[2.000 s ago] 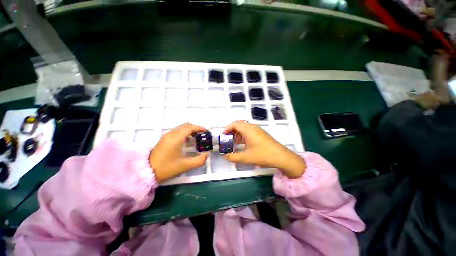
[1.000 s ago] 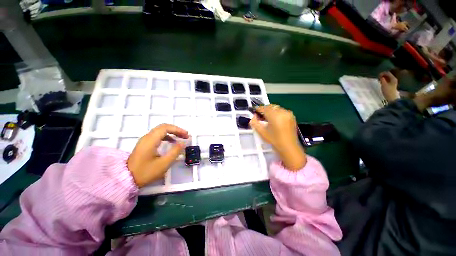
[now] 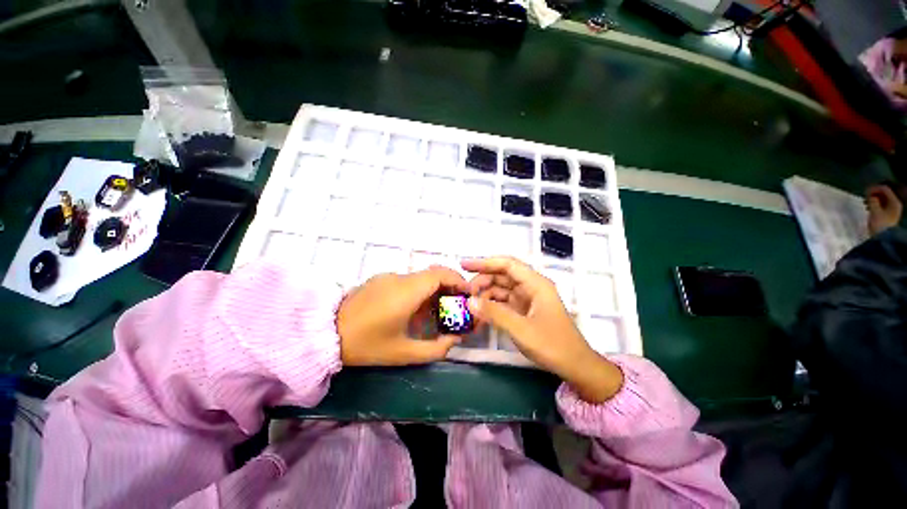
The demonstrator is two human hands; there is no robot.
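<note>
My left hand [image 3: 393,320] holds a small black watch body [image 3: 454,314] between thumb and fingers over the front edge of the white blister tray [image 3: 273,204]. The watch screen is lit with bright colours. My right hand [image 3: 527,313] is beside it, its thumb at the right edge of the watch and its other fingers curled apart; whether it grips anything is hidden. Several black watch bodies [image 3: 556,204] lie in the tray's right-hand pockets, in the back three rows. One at the right end of the second row is tilted.
A smartphone [image 3: 720,292] lies right of the tray. A black slab [image 3: 201,232], sample parts on white paper [image 3: 108,233] and a zip bag [image 3: 206,129] are at left. A person's dark sleeve [image 3: 855,288] and hand are at far right, by another white tray [image 3: 820,224].
The two watches seen lying at the tray's front are no longer seen there; one watch is now in my left hand, lit. My right hand has come back from the right-hand pockets. The view has shifted.
</note>
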